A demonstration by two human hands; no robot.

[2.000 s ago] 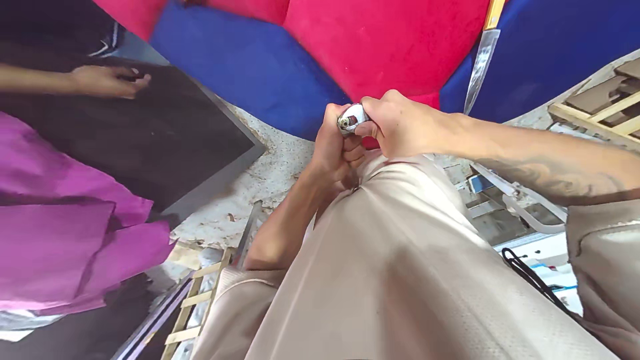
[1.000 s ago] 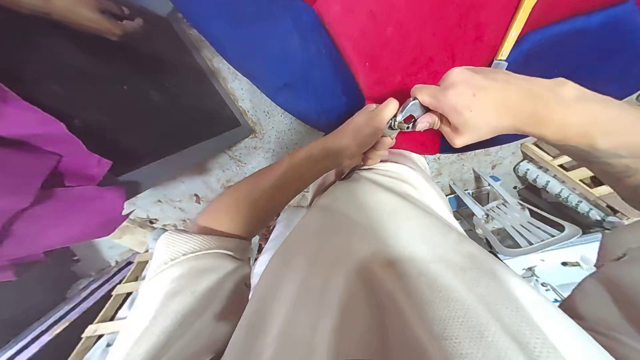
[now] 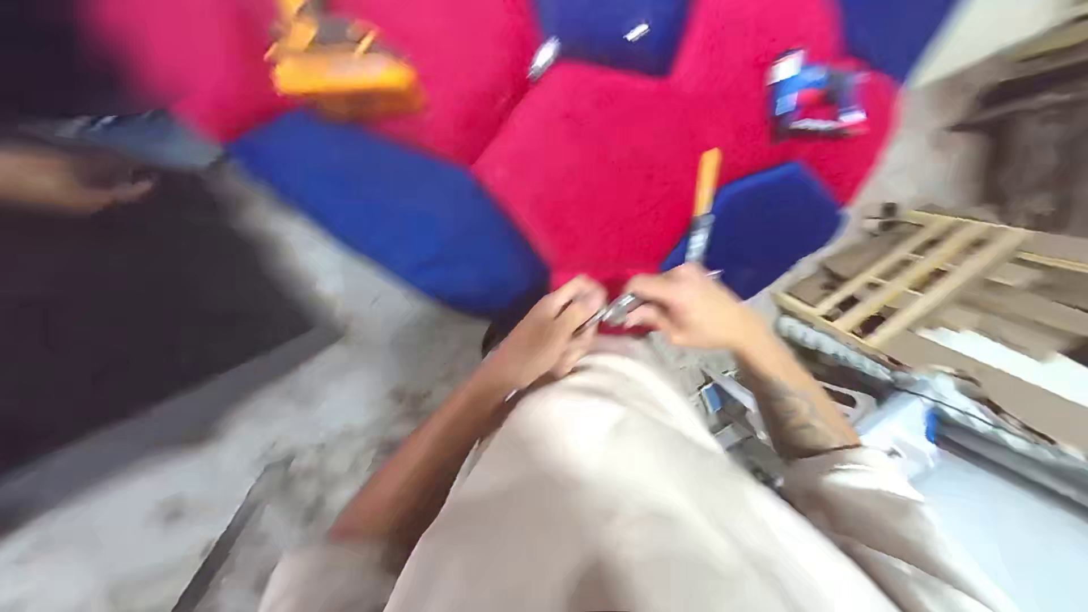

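Observation:
Close to my body, at the near edge of a red and blue padded surface (image 3: 595,161), both hands meet around a small metal tool (image 3: 620,309), blurred and partly hidden by fingers. My right hand (image 3: 693,308) grips its right side. My left hand (image 3: 548,333) is closed at its left end, on a thin metal part whose kind I cannot tell. Just beyond my right hand lies a long tool with a yellow handle (image 3: 707,183) and a metal blade, its lower end hidden behind that hand.
A yellow tool (image 3: 344,72), a blue and red object (image 3: 816,98) and small metal pieces lie on the padding. Another person's hand (image 3: 106,185) is over a dark panel (image 3: 127,314) at left. Slatted wood (image 3: 926,272) stands at right.
The view has swung widely, bringing more of the padded surface into sight. My hands remain together at the metal tool, which was seen more plainly a second ago.

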